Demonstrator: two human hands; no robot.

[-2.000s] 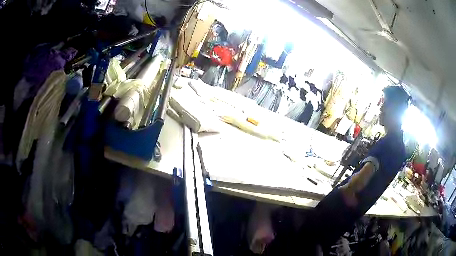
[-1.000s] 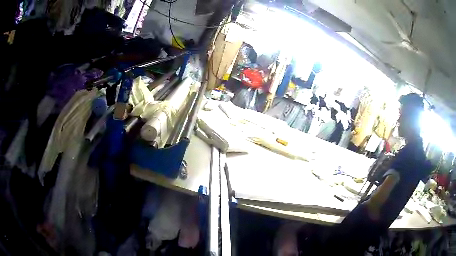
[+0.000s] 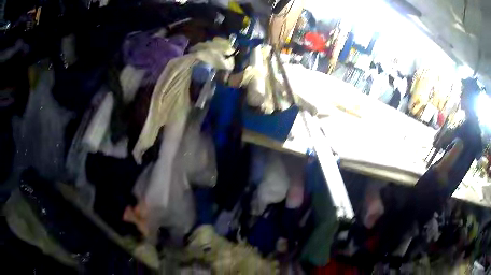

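Neither of my hands is in the picture. The view is tilted and blurred. A large pale cutting table (image 3: 371, 131) stands ahead to the right, under strong glare. A blue holder (image 3: 271, 124) at its near left end bears pale fabric rolls (image 3: 259, 86). A long cream cloth (image 3: 171, 94) hangs down left of the holder. A white rail (image 3: 329, 166) sticks out from the table's near edge.
A person in dark clothes (image 3: 456, 153) stands at the table on the right. Purple cloth (image 3: 153, 52) lies at the upper left. Piled fabrics and bags, including a yellowish heap (image 3: 229, 255), fill the dark space below and left. Garments (image 3: 425, 94) hang behind the table.
The view has swung left and down, so the table, rolls and person sit farther right, and more of the piled cloth shows. No hand has come into view.
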